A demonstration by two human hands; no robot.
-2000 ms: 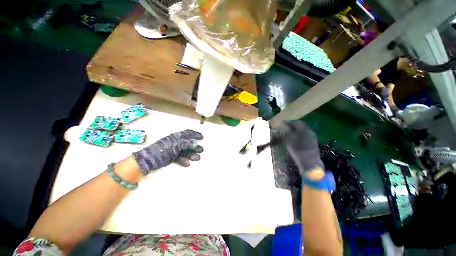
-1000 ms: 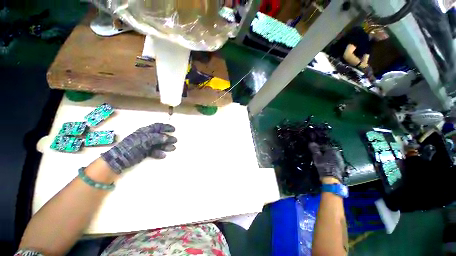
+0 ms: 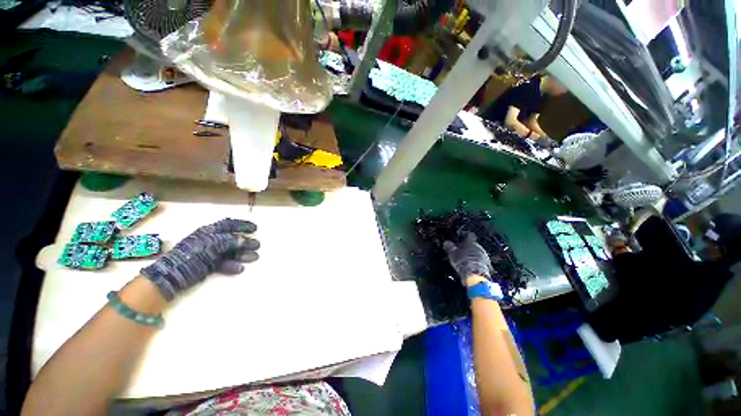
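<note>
My left hand [image 3: 203, 256], in a grey-black striped knit glove, hovers over the white work sheet [image 3: 268, 325] with fingers loosely curled and apart; I see nothing held in it. My right hand [image 3: 470, 258], gloved, reaches into the tangled black cable pile [image 3: 443, 231] at the right; its fingertips are among the cables and I cannot tell if they grip one. Several teal-green circuit boards [image 3: 93, 233] lie in a group on the sheet's left. The white tapered nozzle [image 3: 252, 150] points down beyond my left hand.
The wooden base [image 3: 122, 130] stands behind the sheet, with a small fan [image 3: 166, 20] and yellow-and-black item [image 3: 313, 156]. A grey post [image 3: 431, 114] rises right of it. A board tray [image 3: 578, 258] and blue bin [image 3: 447, 366] are at the right. A person [image 3: 524, 106] sits beyond.
My right hand has moved from the sheet's right edge, where dark cables showed near it, into the cable pile. My left hand stays over the sheet. The view has shifted.
</note>
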